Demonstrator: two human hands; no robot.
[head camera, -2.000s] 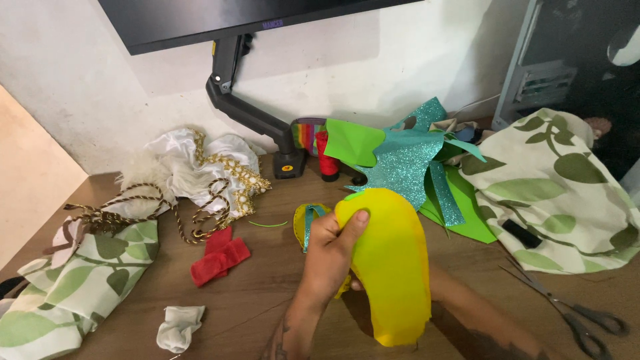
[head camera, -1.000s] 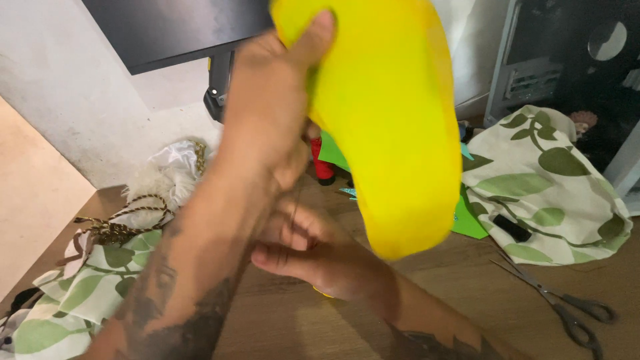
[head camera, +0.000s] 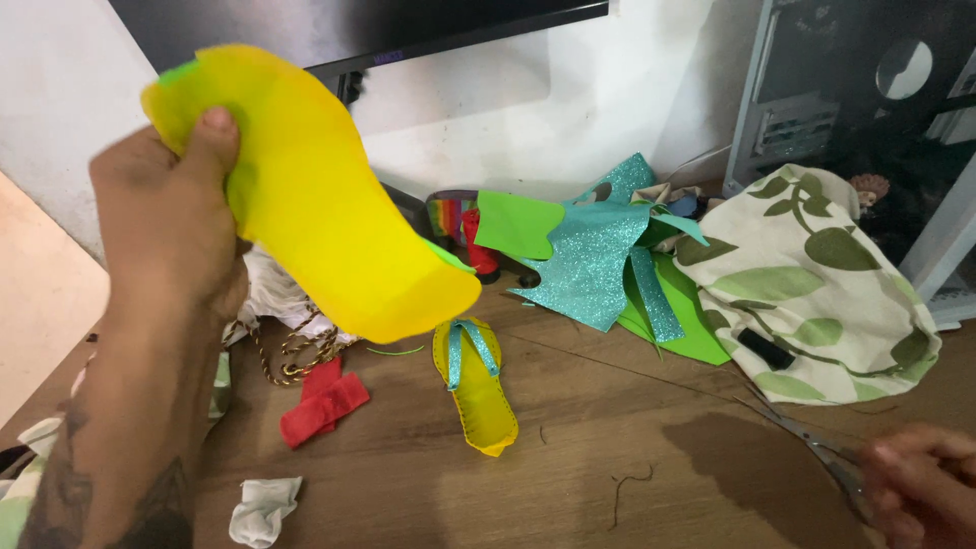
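My left hand (head camera: 171, 206) holds up a sole-shaped piece of yellow foam sheet (head camera: 313, 206) by its upper end, thumb on the front face. Bright green shows along parts of its edge, behind the yellow. Down at the right edge, my right hand (head camera: 923, 488) is partly out of view, at the handles of the scissors (head camera: 820, 446); whether its fingers grip them is unclear. A small yellow foam sandal (head camera: 484, 400) with glittery turquoise straps and dark edge stitching lies on the wooden table (head camera: 564, 480) below the yellow piece.
Glittery turquoise foam (head camera: 595, 252) and green foam sheets (head camera: 682, 305) lie at the back, beside a leaf-print cloth (head camera: 823, 290). Red fabric (head camera: 324, 400), gold-black cord (head camera: 263, 358) and a small white cloth (head camera: 263, 511) are at left. A monitor (head camera: 427, 30) hangs above; a computer case (head camera: 839, 99) stands back right.
My left hand has carried the yellow piece leftward. My right hand has moved away from beside my left wrist to the scissors at the right. The small sandal is now in full view.
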